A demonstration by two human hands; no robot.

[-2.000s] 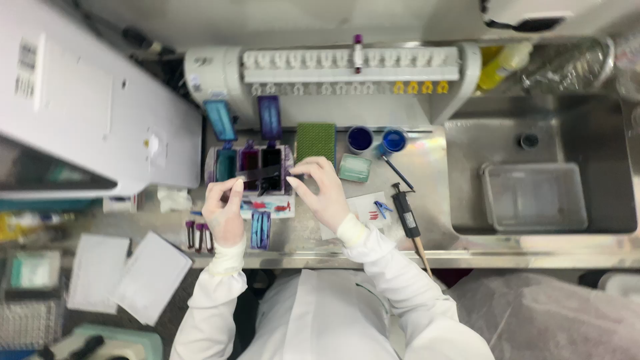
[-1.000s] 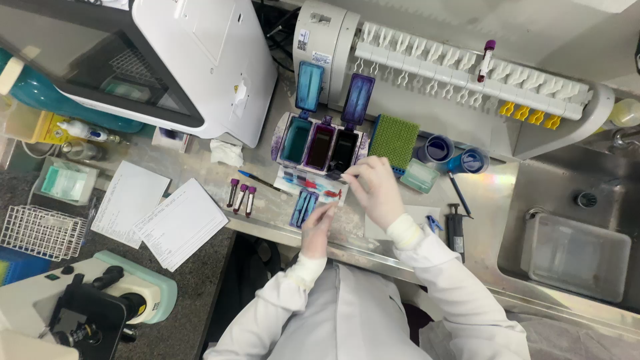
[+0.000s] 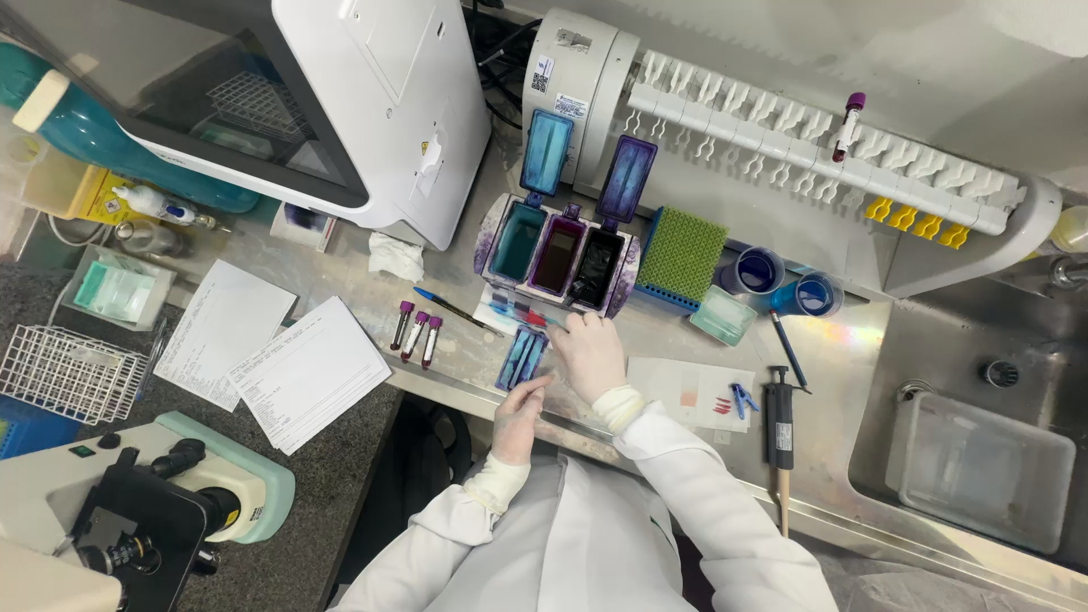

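Note:
My right hand (image 3: 588, 355), in a pale glove, is just in front of the black compartment of a staining jar set (image 3: 551, 293); its fingertips are over a dye-stained paper (image 3: 510, 308), and what they grip is hidden. My left hand (image 3: 518, 422), gloved too, has its fingers curled near the blue-stained lid (image 3: 521, 358) lying on the bench, with nothing visible in it. The jar set has a teal, a purple and a black compartment. Its blue lid (image 3: 547, 151) and purple lid (image 3: 627, 178) stand raised behind it.
Capped blood tubes (image 3: 417, 337) and a pen (image 3: 457, 311) lie left. Rightward are a green rack (image 3: 682, 256), blue-liquid cups (image 3: 758, 270), a pipette (image 3: 779, 425) and a sink (image 3: 952, 340). A tube rotator (image 3: 816, 144) stands behind, a microscope (image 3: 153, 484) at lower left.
Two seconds ago both hands held a dark strip-like thing over the jars. Now the left hand has come down toward the bench edge and the right is in front of the black compartment. The view has turned and shifted.

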